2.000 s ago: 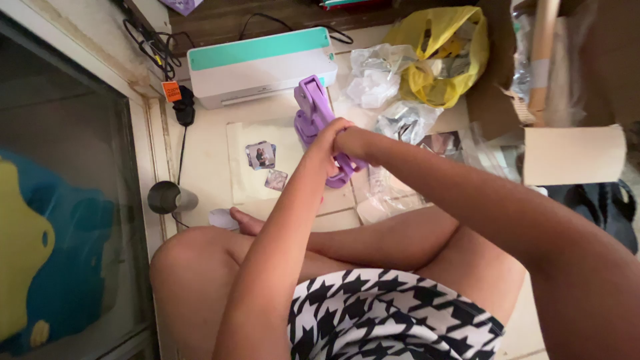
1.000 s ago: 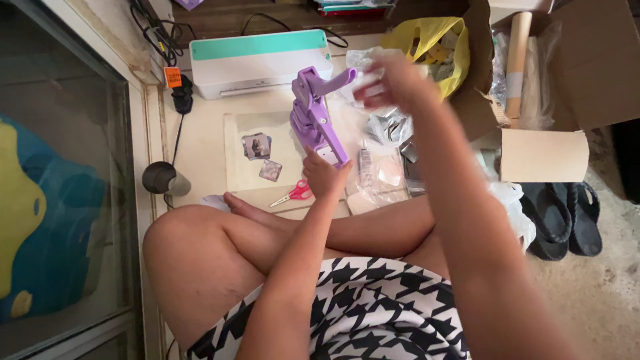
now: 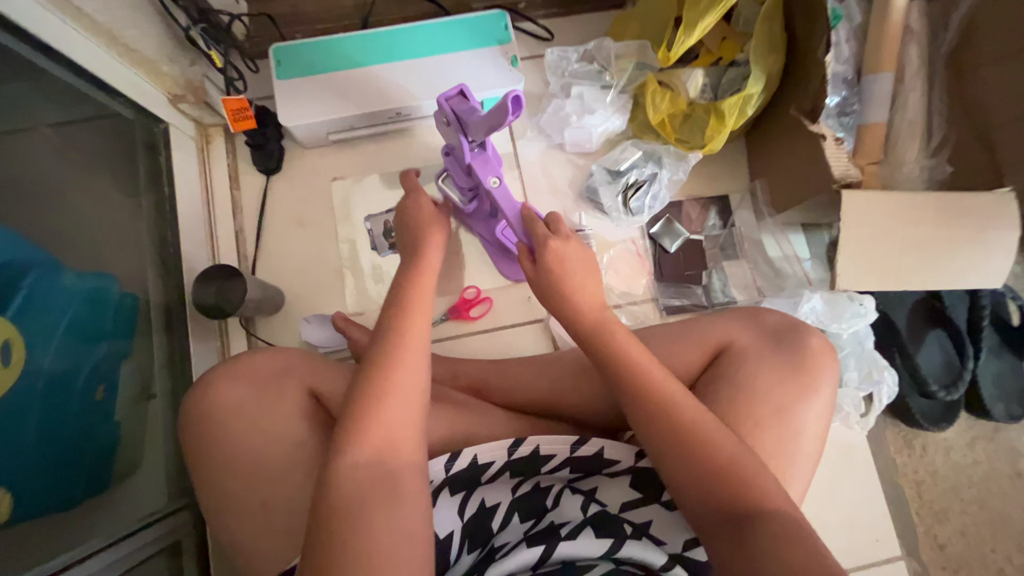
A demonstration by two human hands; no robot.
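A purple hand-lever press (image 3: 480,176) stands tilted on the tiled floor in front of me. My right hand (image 3: 560,260) rests on its near end, fingers over the purple body. At the left side of the press is my left hand (image 3: 422,220), thumb raised; whether its hidden fingers grip anything cannot be made out. Under that hand lies a pale sheet (image 3: 356,272) with a small cut-out picture (image 3: 380,232) on it, partly covered. Pink-handled scissors (image 3: 466,306) lie just below the sheet, their blades partly hidden by my left forearm.
A white and green laminator (image 3: 392,72) stands behind the press. To the right are clear plastic bags (image 3: 640,180), a yellow bag (image 3: 712,104), dark square sheets (image 3: 688,256) and an open cardboard box (image 3: 920,240). A metal cup (image 3: 240,294) lies left, by the glass door's frame. Black sandals (image 3: 928,352) sit far right.
My right hand, raised near the lever a second ago, is now down on the near end of the press. My left hand has moved from that end to the left side.
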